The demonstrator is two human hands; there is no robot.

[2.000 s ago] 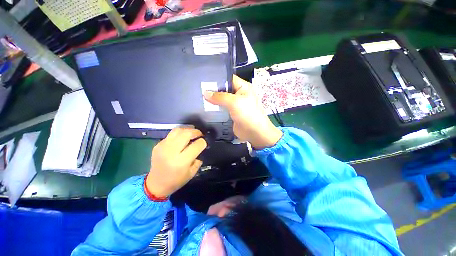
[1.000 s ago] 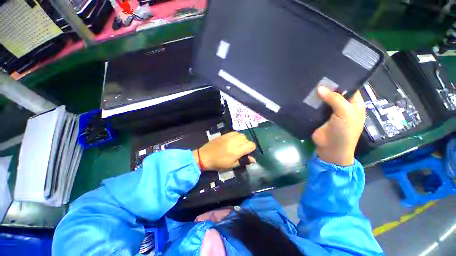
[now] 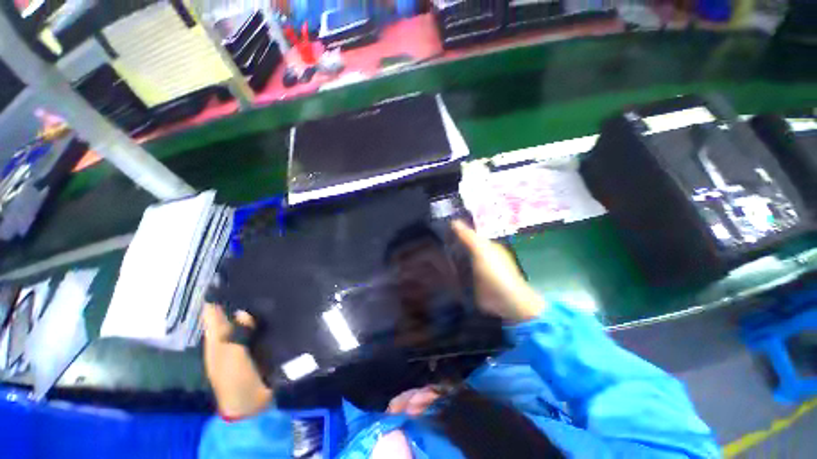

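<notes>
A dark glossy panel or laptop unit (image 3: 358, 287) is held flat in front of me, with reflections and a few pale patches on it. My left hand (image 3: 235, 354) grips its left edge. My right hand (image 3: 497, 273) grips its right edge. The picture is blurred, so I cannot tell whether it is one part or a closed unit. Behind it a dark closed slab (image 3: 372, 148) lies on a white sheet on the green bench.
Stacked panels with white sheets (image 3: 161, 269) stand at left, beside a partly hidden blue bin (image 3: 260, 224). A red-marked sheet (image 3: 533, 199) lies right. Black laptop bases (image 3: 717, 179) are stacked further right. A blue stool (image 3: 788, 345) stands below.
The labelled cover my right hand held up at right is no longer seen there. My left hand has moved left from the open base, and both hands now hold a dark glossy unit's sides.
</notes>
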